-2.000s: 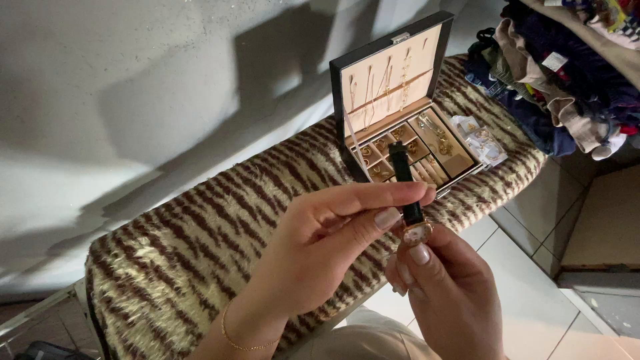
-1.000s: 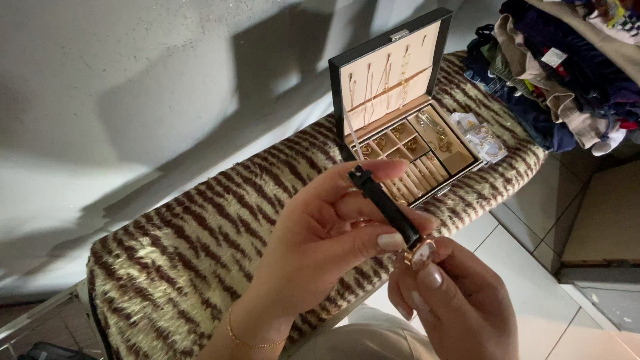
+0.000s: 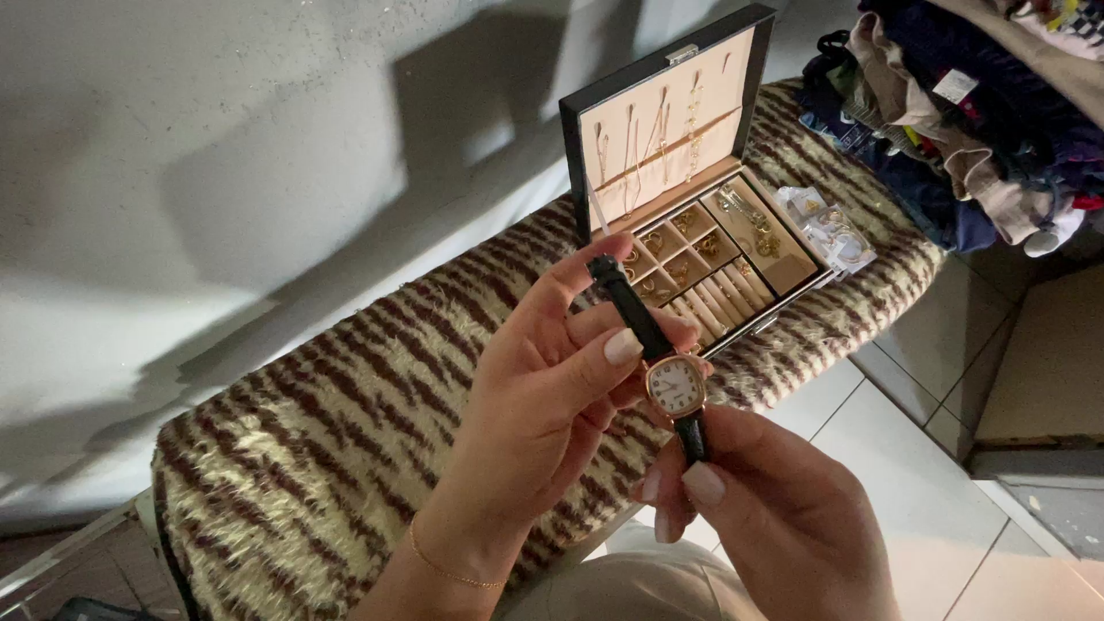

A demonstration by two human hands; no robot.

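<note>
A wristwatch (image 3: pixel 675 385) with a white dial, a gold-coloured case and a black strap is held between both hands, its dial facing up toward me. My left hand (image 3: pixel 552 388) grips the upper strap near the case, with the buckle end showing above the fingers. The thumb and fingers of my right hand (image 3: pixel 768 509) pinch the lower strap. Just beyond the hands stands a black jewellery box (image 3: pixel 668 69) with its lid raised. Necklaces (image 3: pixel 662 129) hang inside the lid. Rings and chains lie in the compartments, and part of the box is hidden behind my left hand.
The box rests on a bench with a striped furry cover (image 3: pixel 345 414), alongside a wall (image 3: pixel 259 129). Small clear plastic packets (image 3: pixel 832 233) with jewellery lie right of the box. A pile of clothes (image 3: pixel 957 129) is at the upper right. White floor tiles (image 3: pixel 888 483) show below.
The watch has turned so that its dial now faces me. My right fingers have moved from the case to the lower strap, which now shows.
</note>
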